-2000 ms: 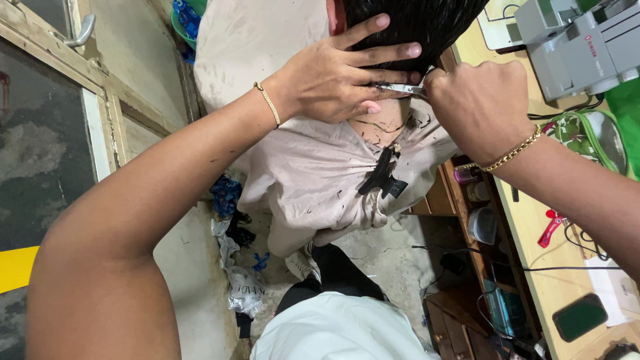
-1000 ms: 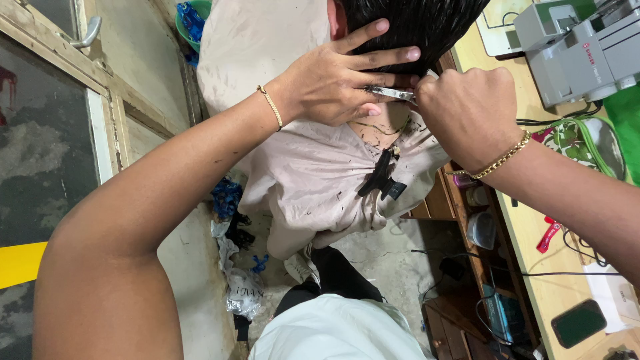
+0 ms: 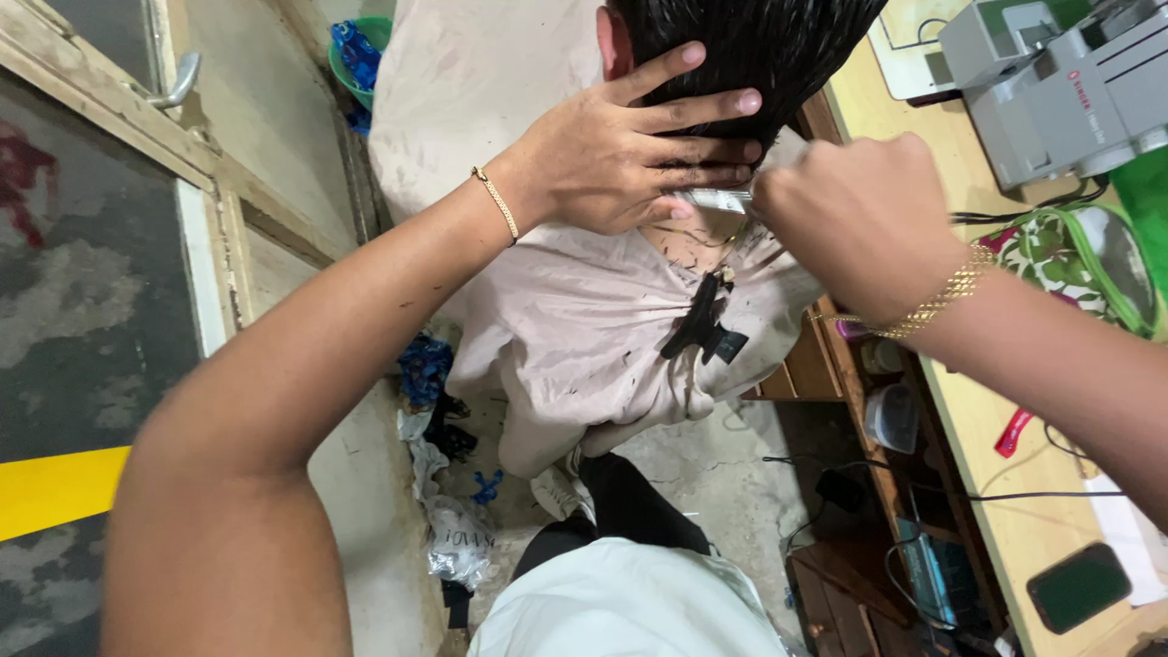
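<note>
A seated person with short dark wet hair (image 3: pixel 739 55) is seen from behind, wrapped in a pale cape (image 3: pixel 566 319). A black claw clip (image 3: pixel 703 324) gathers the cape below the nape. My left hand (image 3: pixel 639 151) lies with spread fingers on the back of the head, just above the neckline. My right hand (image 3: pixel 858 219) is closed on a metal tool, seemingly scissors (image 3: pixel 716 199); its blurred blades reach left beneath my left fingers, at the nape. The handles are hidden in my fist. Cut hair bits lie on the neck and cape.
At right, a wooden table (image 3: pixel 995 447) bears a grey Singer sewing machine (image 3: pixel 1077 91), a patterned pouch (image 3: pixel 1068 255), a phone (image 3: pixel 1079 587) and cables. Shelves are below it. A green bin (image 3: pixel 365 64) and plastic bags (image 3: pixel 461 543) stand by the left wall. A door handle (image 3: pixel 178 82) juts out upper left.
My right hand and the tool have shifted slightly, and both are now blurred. My left hand stays spread on the back of the head.
</note>
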